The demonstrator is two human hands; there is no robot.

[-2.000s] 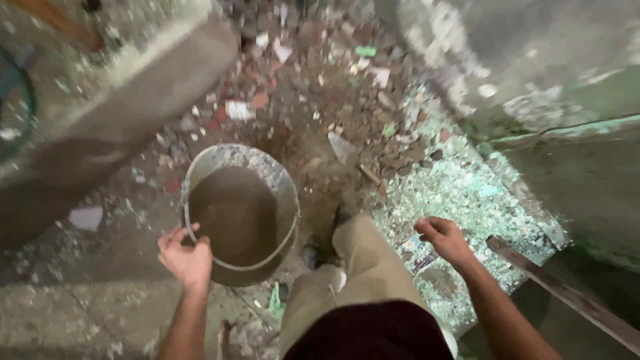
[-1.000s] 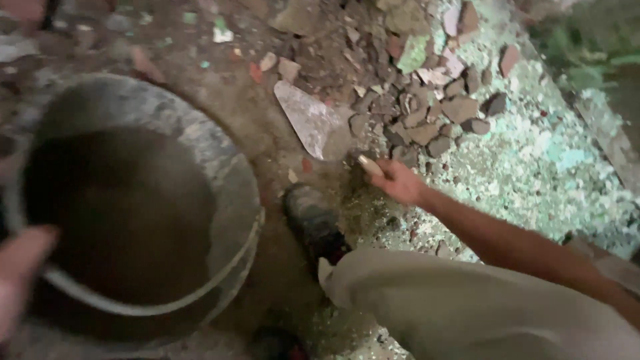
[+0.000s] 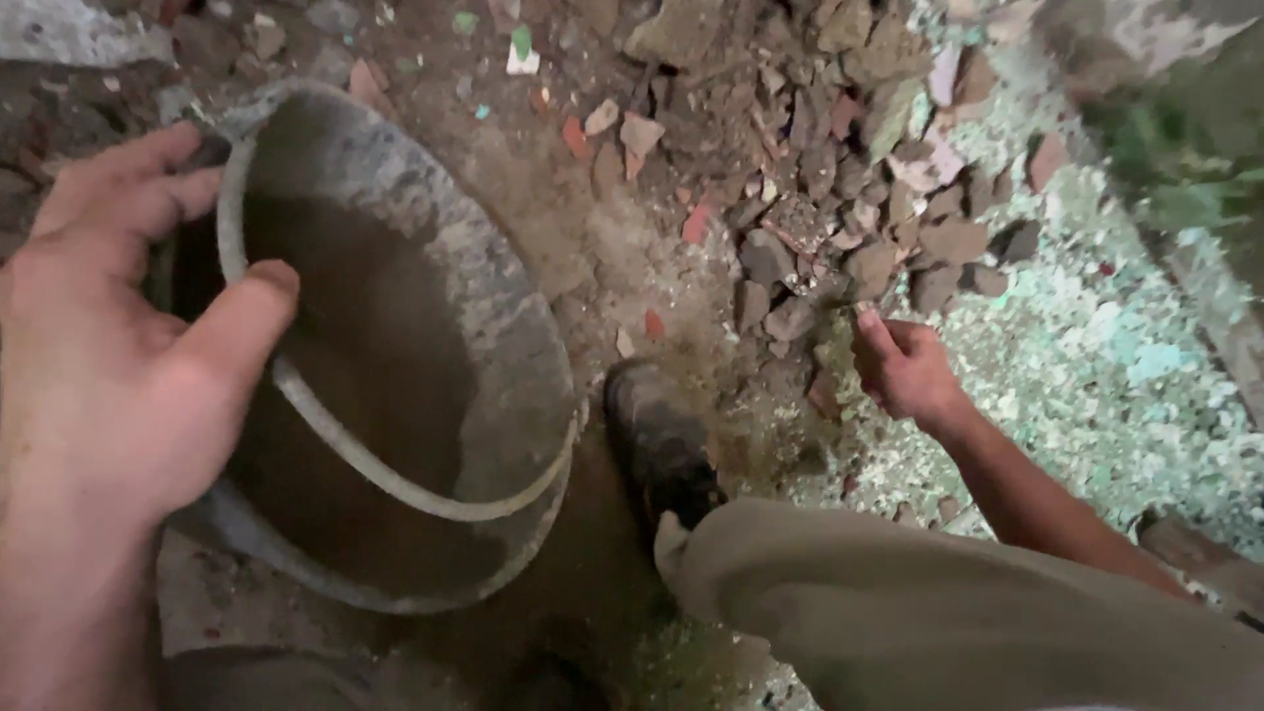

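Observation:
A grey bucket (image 3: 513, 326), its inner wall crusted, stands tilted at the left, with its curved handle (image 3: 395, 484) lying across the opening. My left hand (image 3: 128, 326) is closed around the handle and upper left rim, thumb on the inner side. Over the rubble to the right, my right hand (image 3: 904, 370) grips what appears to be the handle of a trowel; its blade is hard to tell from the broken pieces (image 3: 869, 262) at my fingertips. Inside the bucket it is too dark to make out the contents.
My shoe (image 3: 662, 434) is between the bucket and the rubble. Flaking green and white paint chips (image 3: 1076, 395) cover the surface at the right, beside a ledge (image 3: 1215, 306). A pale slab (image 3: 79, 35) lies at the top left.
My left hand has come onto the bucket's handle and rim, and the bucket has tipped. The trowel blade that lay on bare ground is now among the rubble, with my right hand at its handle.

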